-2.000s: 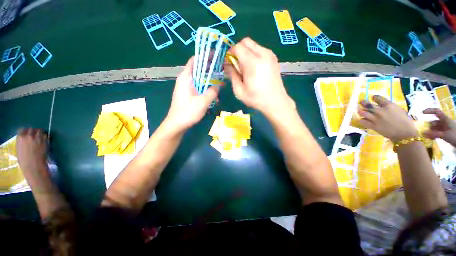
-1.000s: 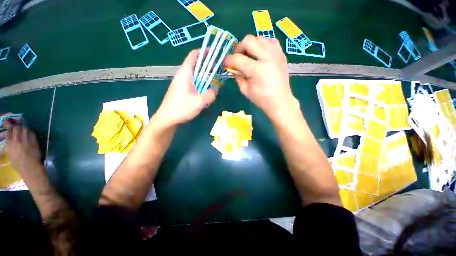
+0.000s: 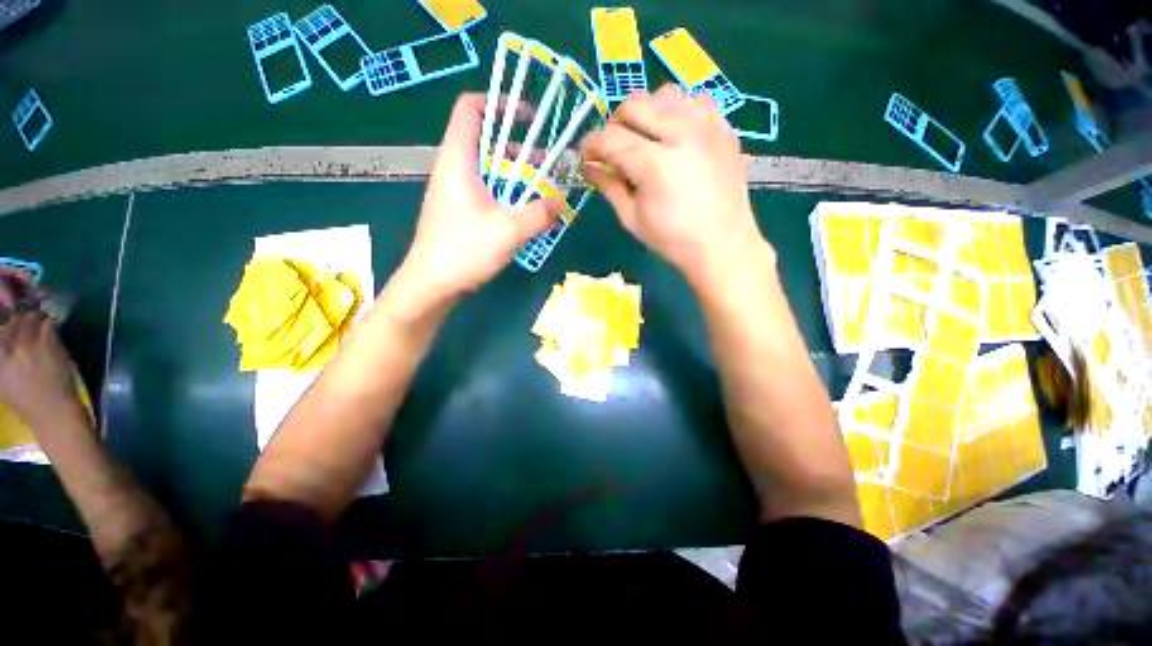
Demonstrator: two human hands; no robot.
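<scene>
My left hand (image 3: 474, 221) holds a fanned stack of several light-blue phone frames (image 3: 541, 120) upright above the bench's far edge. My right hand (image 3: 670, 170) is at the right side of the stack, its fingertips pinched together; a small yellowish bit shows at them, but what it is cannot be told. A pile of loose yellow stickers (image 3: 591, 328) lies on the green bench between my forearms. A second yellow pile (image 3: 288, 316) lies on a white backing sheet (image 3: 281, 401) at the left.
A green conveyor (image 3: 190, 88) with scattered blue frames, some with yellow windows, runs beyond a pale rail (image 3: 341, 162). Stacked yellow sticker sheets (image 3: 985, 416) and white lattice waste (image 3: 1099, 366) lie at right. Another person's hand (image 3: 32, 360) is at far left.
The frames in my left hand are fanned wider, with one keypad end now showing lower. Frames on the conveyor have shifted left. The neighbour's hands at right have left the view.
</scene>
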